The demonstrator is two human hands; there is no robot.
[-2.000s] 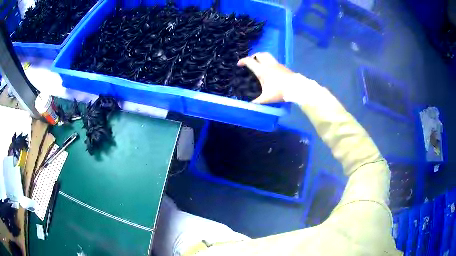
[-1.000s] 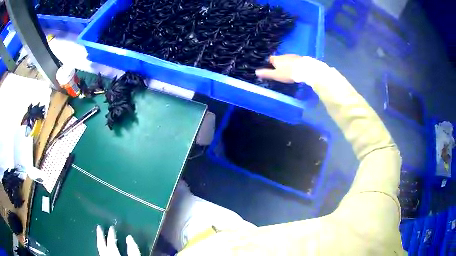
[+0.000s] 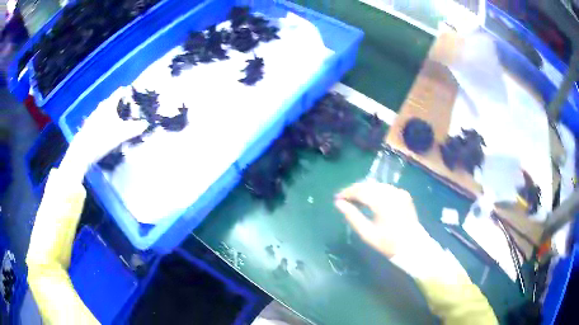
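Observation:
My left hand (image 3: 120,127), in a white glove, reaches over the white liner sheet (image 3: 222,120) in the left blue bin (image 3: 190,223). Black spiky pieces (image 3: 149,106) lie at its fingers. Glove and liner blend, so its grip is unclear. My right hand (image 3: 374,212) is bare-fingered and blurred, above the green mat (image 3: 330,279), with fingers curled; I cannot tell if it pinches something. A heap of black spiky pieces (image 3: 273,168) lies on the mat along the bin. More spiky pieces (image 3: 238,35) lie at the liner's far side.
A round black piece (image 3: 418,134) and a spiky piece (image 3: 463,150) lie by the cardboard (image 3: 435,89) and white sheets on the right. A small white block (image 3: 450,216) and a dotted sheet (image 3: 489,235) are at the right. A full dark bin (image 3: 82,44) stands far left.
The view has swung left, from the right bin full of black pieces to the left bin. My right hand has moved from that bin to above the mat. My left hand now reaches into the left bin.

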